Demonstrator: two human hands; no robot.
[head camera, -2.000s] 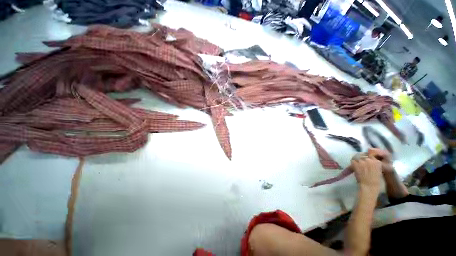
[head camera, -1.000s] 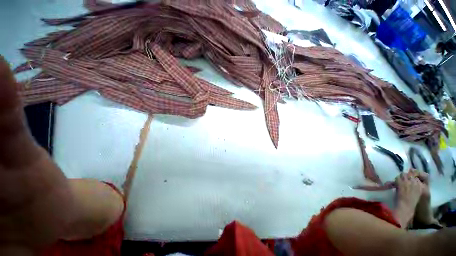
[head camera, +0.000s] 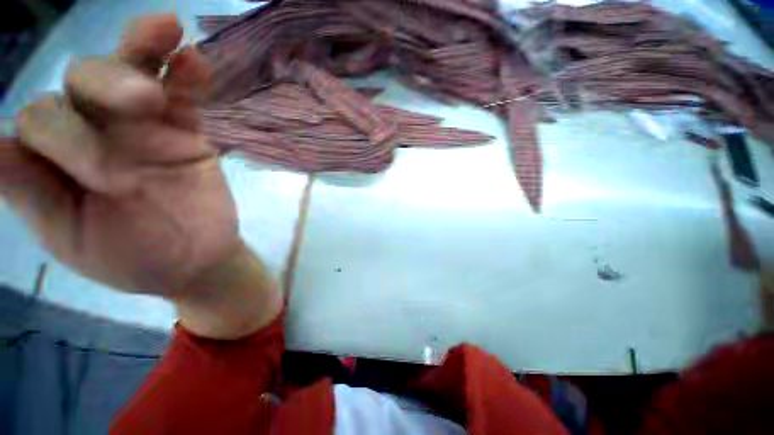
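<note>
My left hand (head camera: 140, 174) is raised, large and blurred, at the left, with its fingers bent. A thin pale line shows by its fingertips; I cannot tell whether it is a held thread. My right hand is not visible; only a red sleeve (head camera: 721, 386) shows at the bottom right. A heap of rust-brown checked fabric strips (head camera: 424, 55) lies across the back of the white table (head camera: 441, 280). One pointed strip end (head camera: 525, 161) hangs towards me from the heap. My left hand hides part of the heap's left end.
A phone (head camera: 740, 157) lies at the right, with a short checked strip (head camera: 735, 229) near it. A bit of skin shows at the right edge; whose it is, I cannot tell. A tan line (head camera: 299, 238) crosses the table. The table's front edge runs above my clothing.
The view has swung to the right side less and more onto the left, and my left hand has come fully into view, raised. My right forearm's bare part has left the clear view.
</note>
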